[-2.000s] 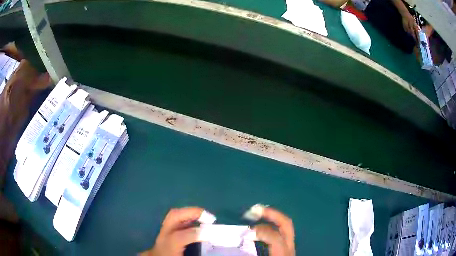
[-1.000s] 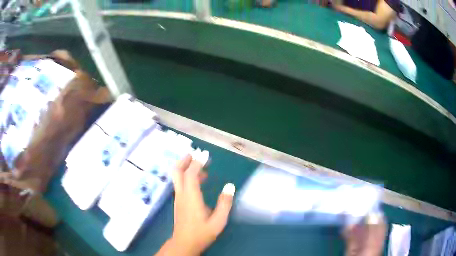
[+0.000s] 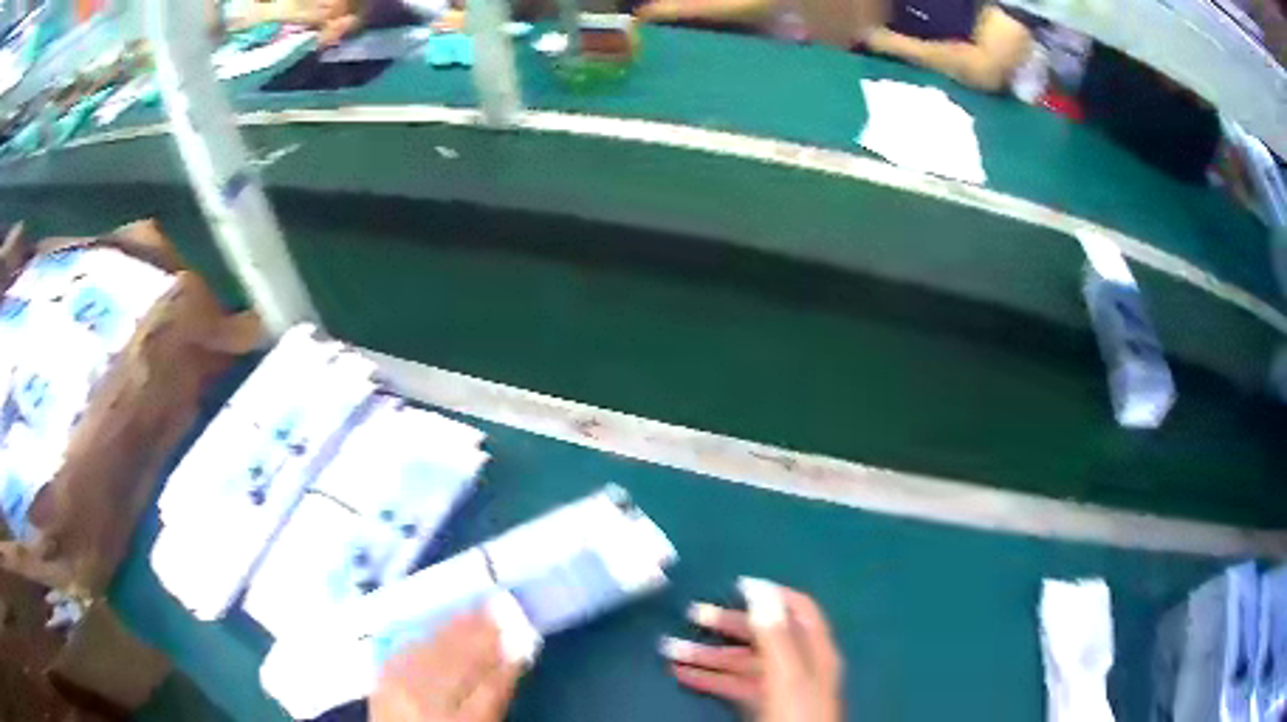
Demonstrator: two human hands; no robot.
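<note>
My left hand (image 3: 449, 669) is on a flat white and light-blue carton blank (image 3: 572, 561), which lies slanted across the bench in front of the stacks. White caps cover its fingertips. My right hand (image 3: 762, 652) is to the right of the blank, empty, its fingers apart and white-capped, not touching the blank. Two slanted stacks of carton blanks lie at the left, one farther left (image 3: 254, 473) and one nearer my left hand (image 3: 370, 508). The print is blurred.
A pale edge rail (image 3: 706, 454) borders the sunken green conveyor. An erected carton (image 3: 1126, 346) is on the conveyor at right. A plain white strip (image 3: 1077, 652) and a row of erected cartons (image 3: 1225, 649) are at lower right. A brown box of blanks (image 3: 127, 409) stands left. People sit opposite.
My left hand has come down onto a blank now lying off the stacks. My right hand has moved left and no longer holds the blurred carton. An erected carton now shows on the conveyor.
</note>
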